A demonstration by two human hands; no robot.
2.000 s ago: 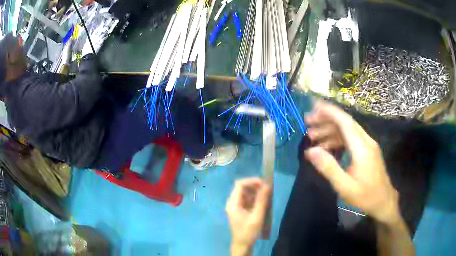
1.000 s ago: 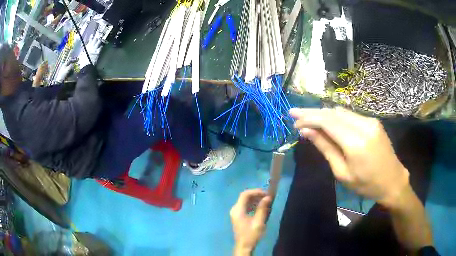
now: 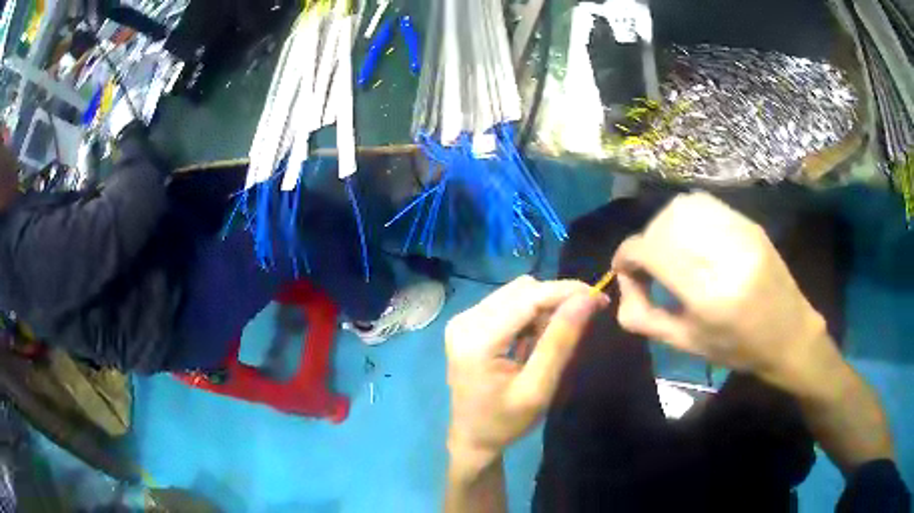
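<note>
My left hand (image 3: 511, 366) is bare and raised over my dark-trousered lap. Its thumb and forefinger are pinched on a short yellow wire (image 3: 603, 282). My right hand (image 3: 717, 291), also bare, meets it from the right, with its fingertips closed on the other end of the wire. Whatever the wire joins is hidden by the fingers. Above, a left bundle (image 3: 301, 100) and a centre bundle (image 3: 466, 80) of slim pale strips overhang the bench edge, with blue wires (image 3: 491, 195) fanned out below.
A heap of tiny silvery pieces (image 3: 767, 110) lies at the upper right, yellow bits (image 3: 651, 125) at its left edge. Another strip bundle (image 3: 882, 85) is at the far right. Blue handles (image 3: 376, 52) lie between the bundles. A co-worker (image 3: 85, 261) and red stool (image 3: 301, 396) are at left.
My left hand has risen and my hands have come together at the yellow wire. The long pale strip seen in my left hand earlier no longer shows. The view has shifted, moving the bench up and left.
</note>
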